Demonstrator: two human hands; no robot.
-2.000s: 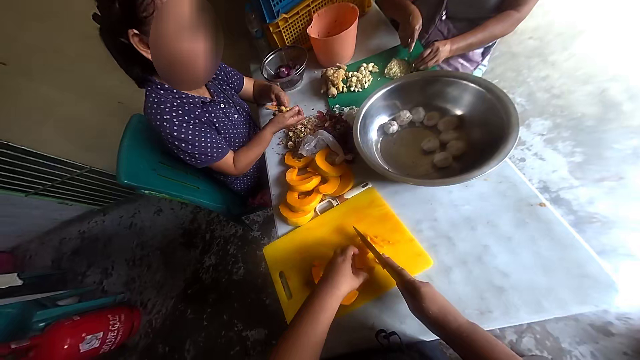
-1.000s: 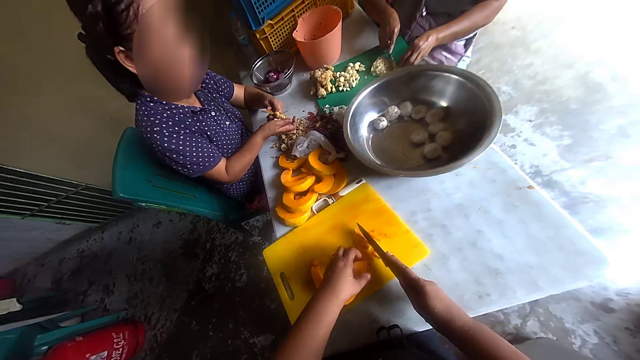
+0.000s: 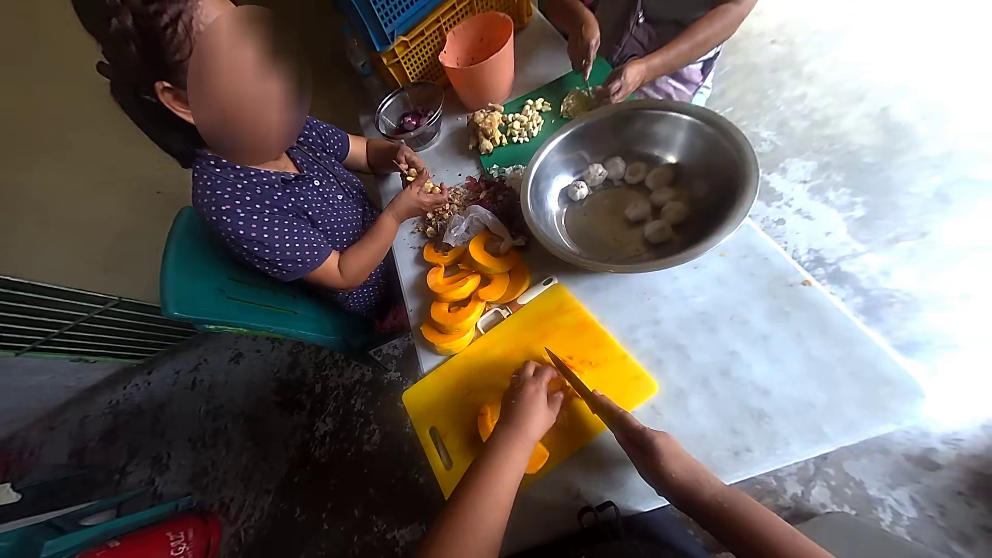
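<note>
My right hand (image 3: 632, 438) is closed on the handle of a kitchen knife (image 3: 571, 375), its blade over the yellow cutting board (image 3: 453, 380). Close to the blade's left side, my left hand (image 3: 533, 399) has its fingertips down on orange squash, mostly hidden under them. A curved squash piece (image 3: 536, 459) lies on the board, partly behind my left forearm. Several cut squash slices (image 3: 456, 314) are heaped on the table beyond the board. Between heap and board rests a white-handled peeler (image 3: 518, 304).
A large steel basin (image 3: 639, 263) with several pale round pieces stands beyond the board. Behind it are a green cutting board (image 3: 500, 160), an orange container (image 3: 479, 62), a small bowl (image 3: 411, 116) and crates (image 3: 422, 43). Two people work with their hands at the left and far sides.
The knife and both my hands stay over the yellow board, with only slight shifts. The view has moved a little.
</note>
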